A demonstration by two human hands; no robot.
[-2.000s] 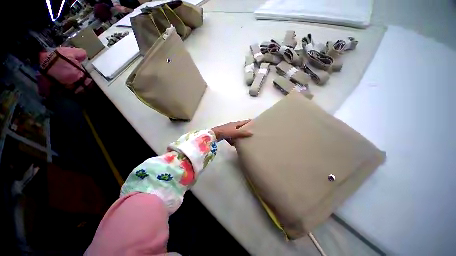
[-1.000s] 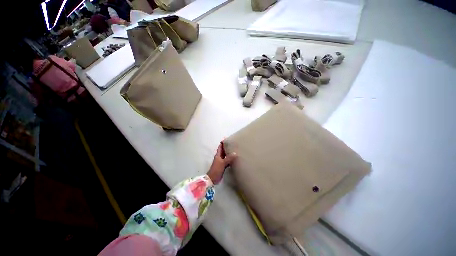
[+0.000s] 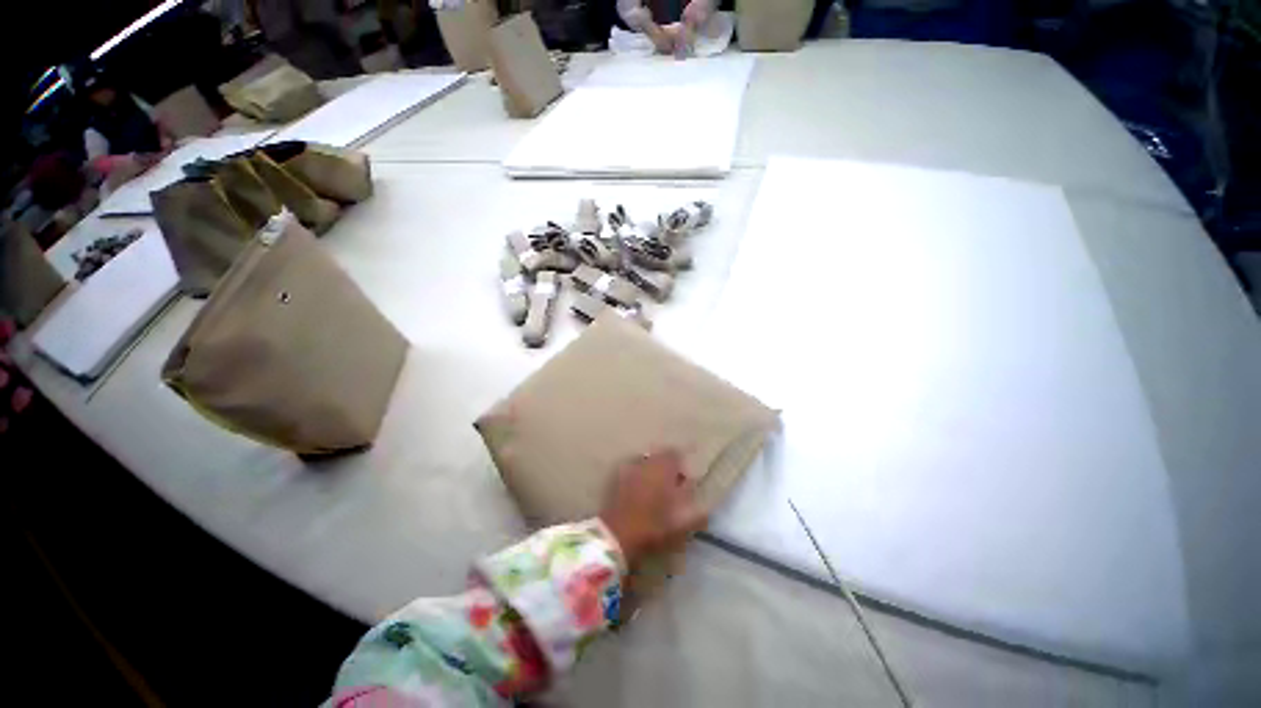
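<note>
A beige bag body [image 3: 588,401] lies flat on the white-topped table in front of me. My left hand [image 3: 657,505], in a floral sleeve cover, is over its near right part, close to the mouth edge. The hand is blurred, and I cannot tell whether its fingers grip the bag or only lie on it. A thin pale stick [image 3: 846,592] shows to the right of the bag, over the edge of the white sheets. My right hand is not in view.
Another bag body [image 3: 307,339] stands at the left, with several more bags [image 3: 228,208] behind it. Bundled straps [image 3: 588,263] lie beyond the flat bag. White sheets [image 3: 954,374] cover the right. A person's hands [image 3: 678,35] show across the table.
The view has turned right. My left hand has moved from the bag's left edge to its near right part. The stick now shows at more length, apart from the bag.
</note>
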